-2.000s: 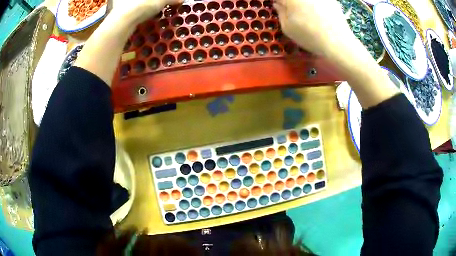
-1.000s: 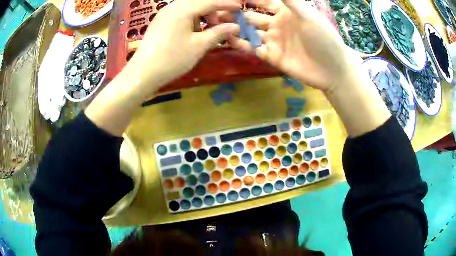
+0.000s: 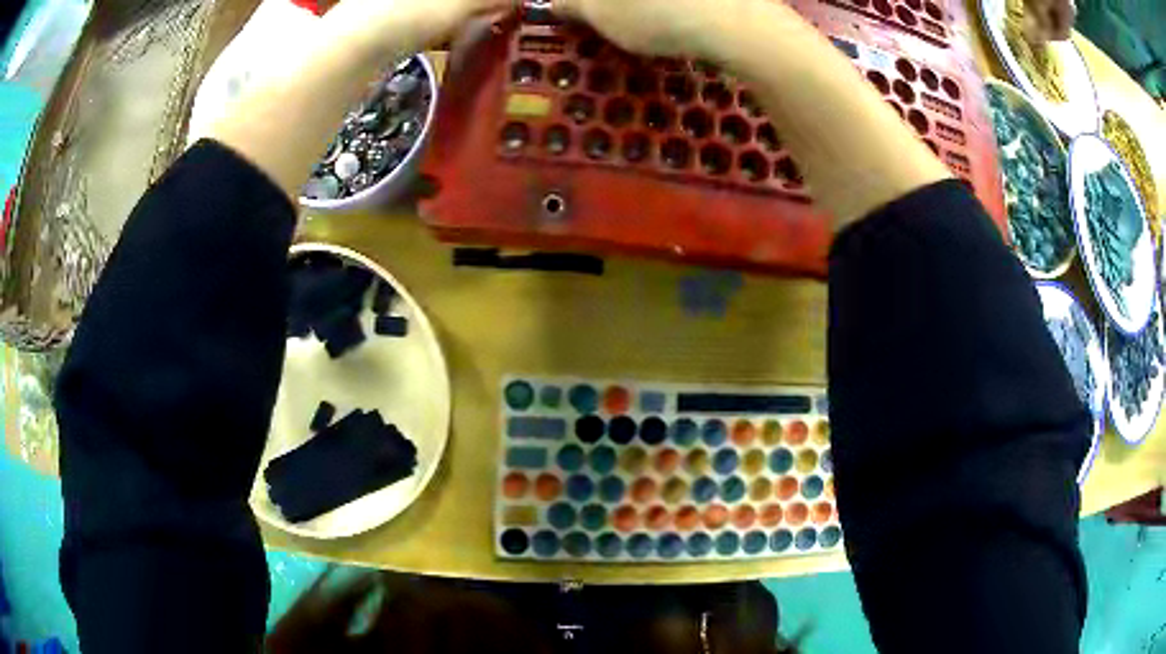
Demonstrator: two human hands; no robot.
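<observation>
The red loading jig (image 3: 691, 211) lies at the top centre, with mostly empty-looking round and oblong pockets and one yellow oblong cap at its left. My left hand (image 3: 448, 13) and my right hand (image 3: 633, 21) meet at the top edge of the picture, over the jig's far left part. Their fingers are partly cut off, and a small shiny spot shows between them; what they hold is unclear. The white-edged layout sample (image 3: 665, 486), filled with multicoloured caps, lies nearer me, its right end hidden by my right sleeve.
A cream bowl (image 3: 428, 441) with black strips and pieces stands left. A bowl of shiny black-and-silver pieces (image 3: 371, 141) is behind it. A worn carton (image 3: 109, 141) lies far left. A black strip (image 3: 527, 261) lies before the jig. Bowls and plates of caps (image 3: 1110, 236) crowd the right.
The view has shifted left, uncovering the cream bowl. My hands have moved from above the jig's middle to its far left part. The blue-grey oblong cap between my fingers no longer shows.
</observation>
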